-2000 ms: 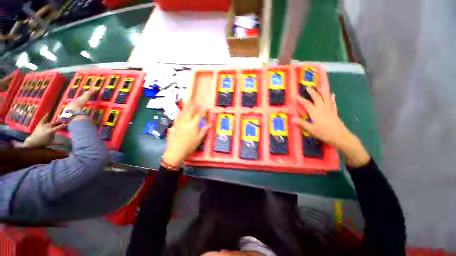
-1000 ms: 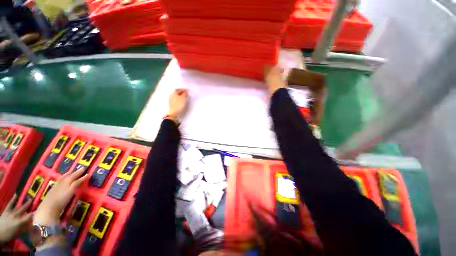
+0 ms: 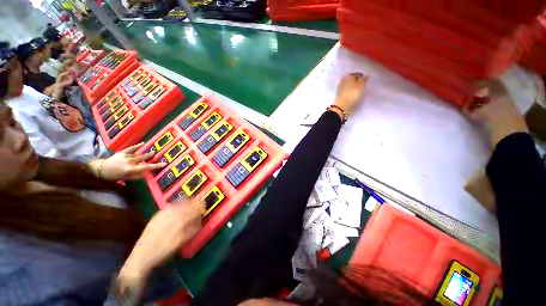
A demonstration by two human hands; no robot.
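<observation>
A tall stack of red trays stands on a white board at the upper right. My right hand is at the stack's lower front edge, its fingers by the bottom trays; it is blurred, so its grip is unclear. My left hand is over the white board, left of the stack and apart from it, fingers curled, with nothing visible in it. My work tray is at the lower right, cut off by the frame, with an empty pocket and a keypad phone with a lit screen.
White batteries lie piled left of my tray, a blue pen beside them. A neighbour's hands are over a tray of phones. More trays and people line the left. A green conveyor runs behind.
The view has swung left, showing more of the neighbours. Both hands left the work tray and reached forward to the stack area; over the last second, they remain near it.
</observation>
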